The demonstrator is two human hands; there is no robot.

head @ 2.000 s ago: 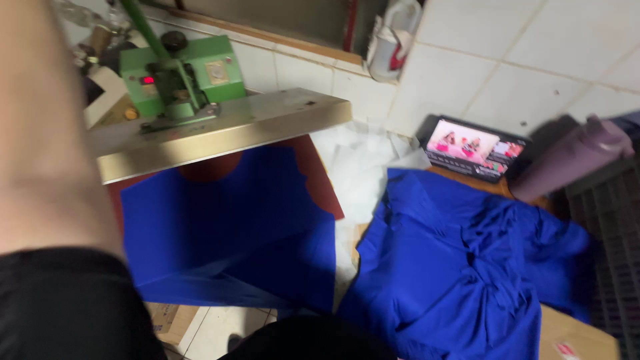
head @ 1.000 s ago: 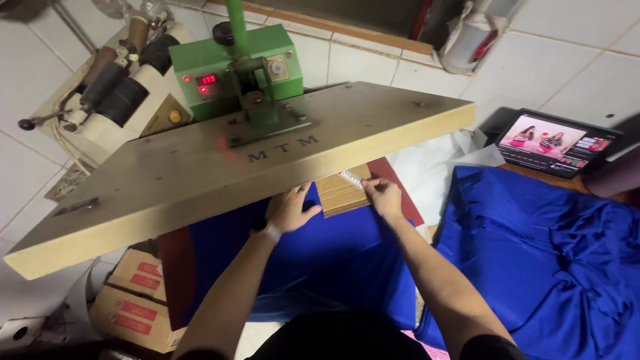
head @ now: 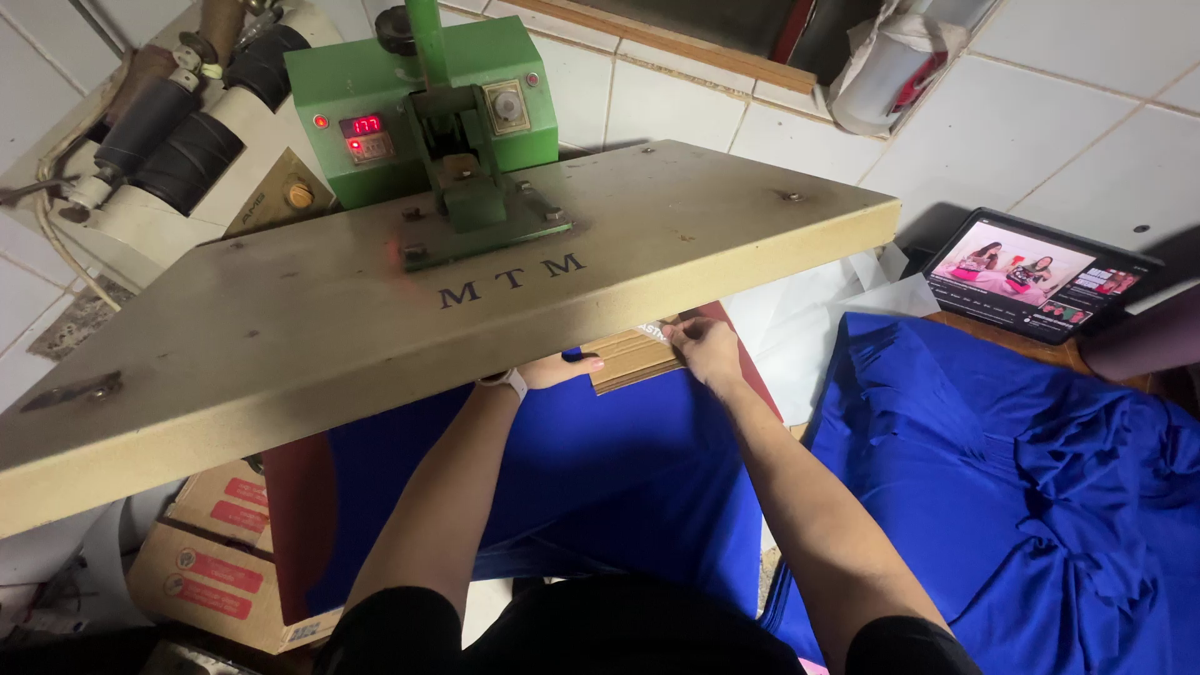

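A heat press with a green control box [head: 347, 84] has its wide metal upper platen [head: 656, 225] raised over a red lower pad [head: 302, 525]. Blue fabric [head: 600, 450] lies across that pad. On the fabric is a piece of corrugated cardboard [head: 633, 364] with a lettered white strip [head: 653, 330] at its far edge. My right hand [head: 705, 347] pinches the strip at the cardboard's right side. My left hand [head: 561, 369] rests at the cardboard's left edge, thumb toward it, its fingers partly hidden beneath the platen.
More blue fabric [head: 994, 487] lies heaped on the right, before a tablet [head: 1022, 267] and a purple bottle [head: 1144, 337]. Cardboard boxes [head: 206, 581] stand low on the left. Another machine with black rollers [head: 187, 159] sits at the back left, and white sheets [head: 787, 337] lie right of the press.
Two seconds ago the cardboard was not in view on the fabric and an arm crossed the left side. Since one second ago, both hands have stayed at the cardboard. The view has shifted.
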